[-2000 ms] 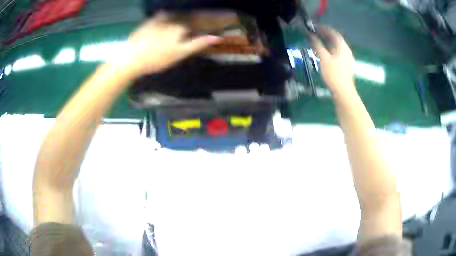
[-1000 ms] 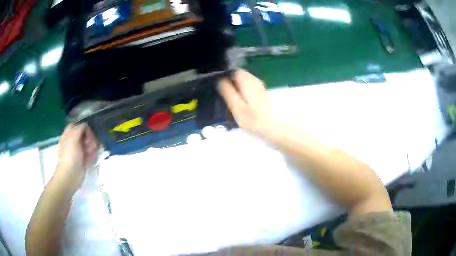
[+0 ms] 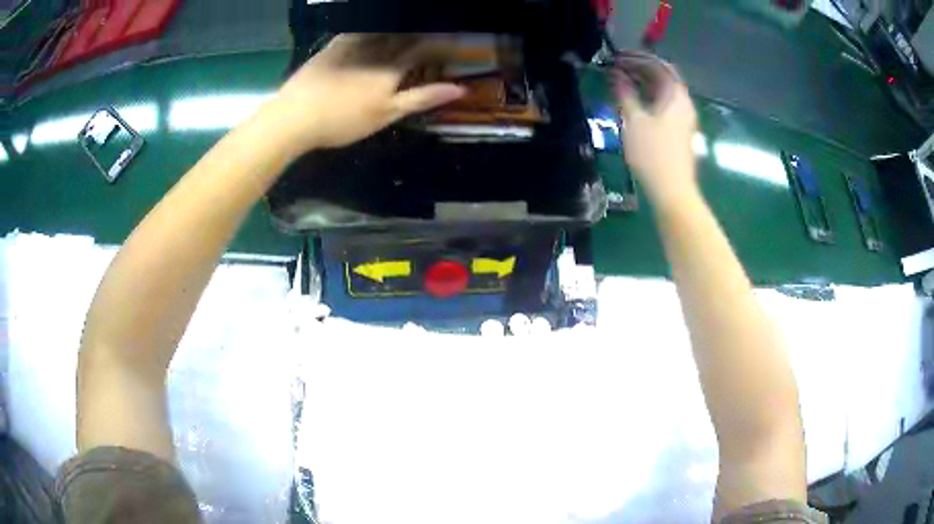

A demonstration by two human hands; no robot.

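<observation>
The press machine (image 3: pixel 430 184) stands at centre with its black platform and orange-brown fixture nest (image 3: pixel 479 99). My left hand (image 3: pixel 348 92) reaches over the nest, thumb apart on its left part; its fingers are blurred and what they hold cannot be told. My right hand (image 3: pixel 655 107) is right of the machine, fingers curled over the belt; whether it holds something is unclear. A phone frame (image 3: pixel 621 192) lies partly hidden between the machine and my right hand. The front panel shows a red button (image 3: pixel 447 278) between two yellow arrows.
One phone frame (image 3: pixel 111 143) lies on the green belt (image 3: pixel 205 174) at left, two more (image 3: pixel 808 197) at right. A red tray (image 3: pixel 97 39) is at upper left. White round pieces (image 3: pixel 519 324) sit below the panel. White covering (image 3: pixel 492 430) lies nearest me.
Both hands have left the sides of the front panel. My left hand moved up over the nest, my right hand up and right to the belt. The view has turned and levelled.
</observation>
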